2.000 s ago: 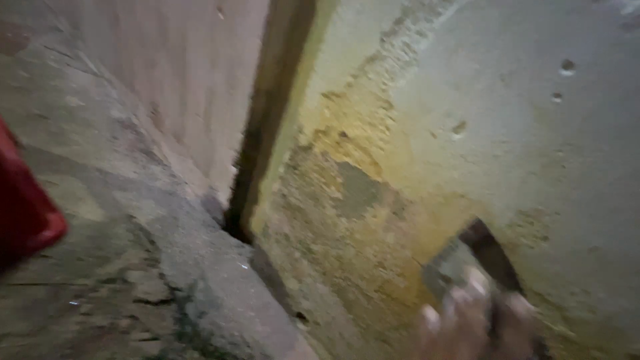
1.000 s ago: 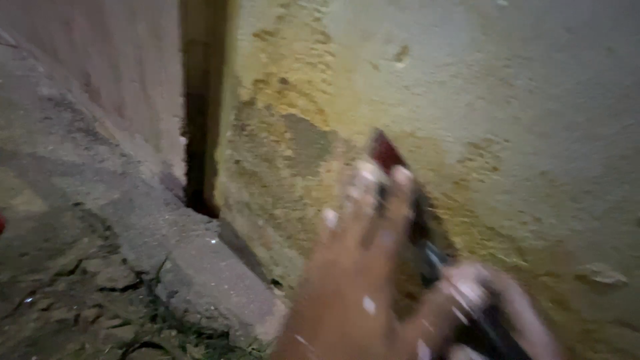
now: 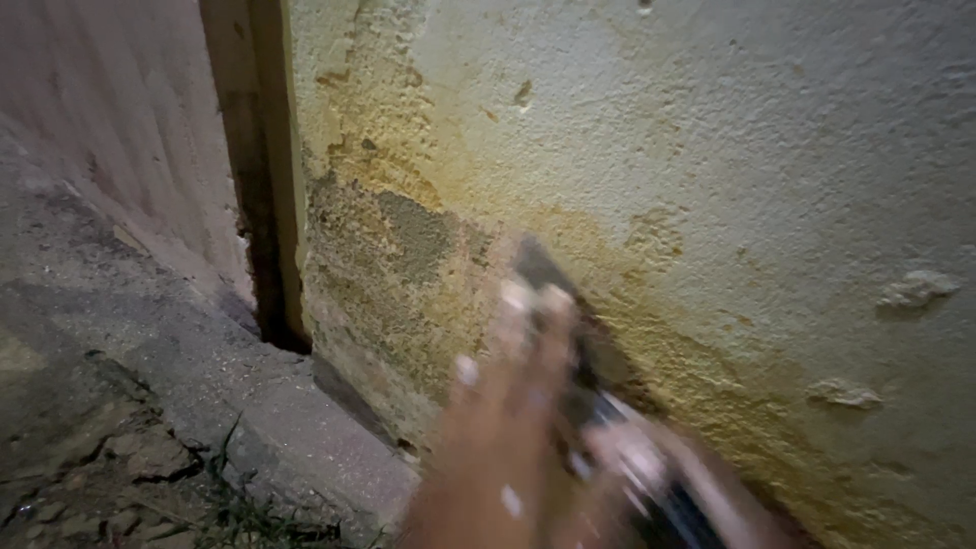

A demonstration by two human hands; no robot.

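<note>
Both my hands are on a scraper (image 3: pixel 540 263) with a flat blade and a dark handle, blurred by motion. My left hand (image 3: pixel 503 427) presses its fingers on the blade near the tip, with white specks on the skin. Lower right, my right hand (image 3: pixel 656 465) is closed round the handle. The blade lies against the rough, yellow-stained plaster wall (image 3: pixel 686 168), just right of a bare grey patch (image 3: pixel 415 236) where the coating is gone.
A dark vertical gap (image 3: pixel 263 191) separates this wall from a pinkish wall (image 3: pixel 130 114) on the left. Below runs a concrete ledge (image 3: pixel 305 450), with broken earth (image 3: pixel 145 457) and grass (image 3: pixel 244 518) beside it. Small lumps (image 3: pixel 915 291) stick out of the plaster at right.
Two seconds ago one hand showed at the scraper; now both are on it. A red object at the left edge has gone from view.
</note>
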